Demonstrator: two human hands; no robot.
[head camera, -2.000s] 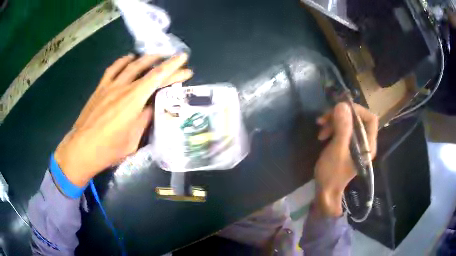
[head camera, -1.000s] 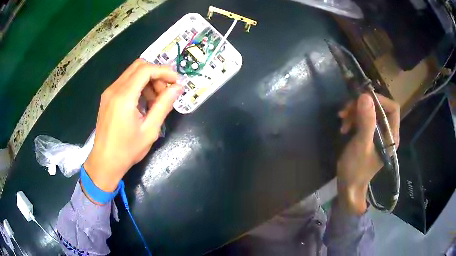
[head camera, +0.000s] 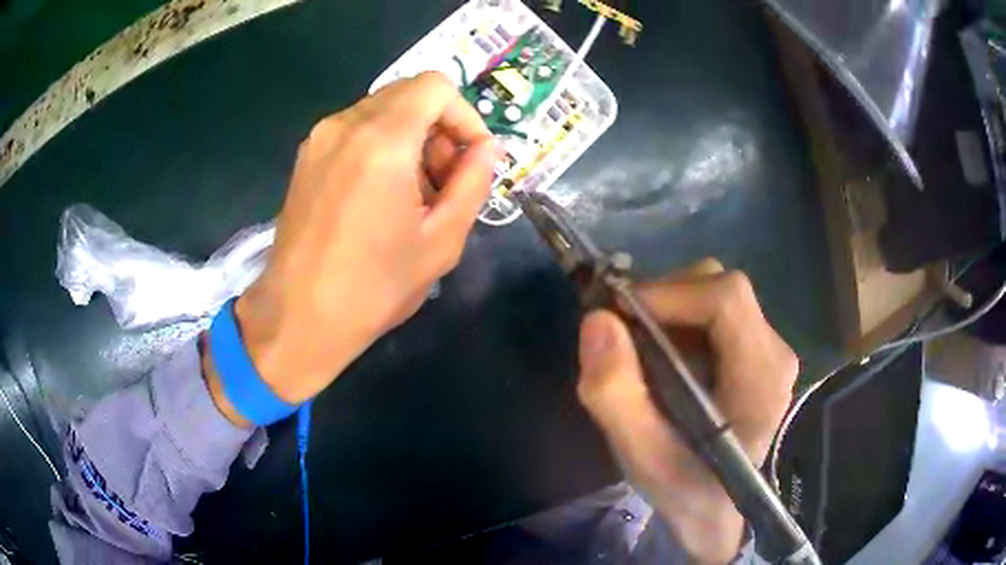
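The white housing shell (head camera: 597,102) lies open at the top centre, with a green circuit board (head camera: 518,86) and thin wires inside. A brass contact strip (head camera: 613,18) on a white wire sticks out beyond its far side, cut by the frame's top. My left hand (head camera: 370,215) has thumb and forefinger closed at the shell's near left edge; the fingertips hide exactly what they pinch. My right hand (head camera: 689,386) holds the soldering iron (head camera: 662,351) like a pen, its tip at the shell's near corner beside my left fingertips. The clear plastic bag (head camera: 149,274) lies left of my left hand.
The dark green mat (head camera: 463,441) is bounded by a worn pale rail (head camera: 110,68) at the upper left. A wooden board (head camera: 871,292), a dark box and a clear hood (head camera: 877,83) stand at the right. A blue cord runs down from my left wrist strap (head camera: 241,364).
The shell was first turned round, then shifted up and right with my left hand. My right hand has brought the iron from the right side to the shell's near corner.
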